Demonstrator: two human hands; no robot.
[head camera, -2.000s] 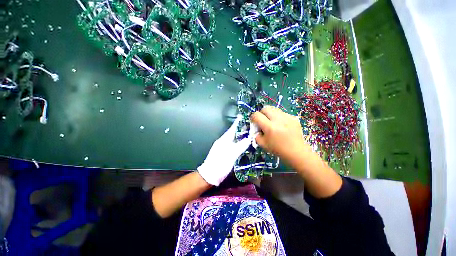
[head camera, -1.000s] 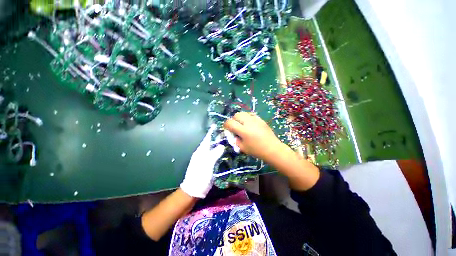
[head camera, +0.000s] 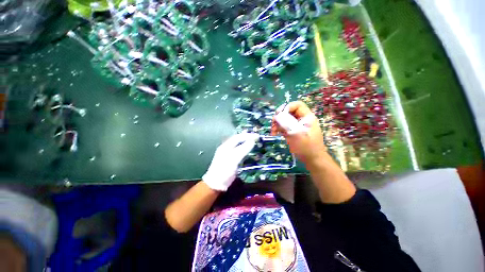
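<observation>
A panel of joined green ring circuit boards (head camera: 255, 166) with white cables lies on the green mat near its front edge. My left hand (head camera: 230, 159), in a white glove, rests at the panel's left side with its fingertips on or over the boards. My right hand (head camera: 298, 127), bare with white covers on some fingers, is at the panel's right side, fingertips bunched and slightly raised. Whether it pinches a wire is too blurred to tell. A tangled pile of red lead wires (head camera: 355, 106) lies right of my right hand.
Larger heaps of ring boards lie at the upper left (head camera: 151, 53) and top centre (head camera: 274, 34). A small wired panel (head camera: 58, 114) is far left. A yellow-tipped tool (head camera: 373, 69) lies by the red pile. A blue stool (head camera: 93, 226) and part of another person (head camera: 24, 228) show lower left.
My right hand has come off the middle of the panel to its right side and turned, fingertips up. My left hand stays at the panel's left. The camera view has shifted.
</observation>
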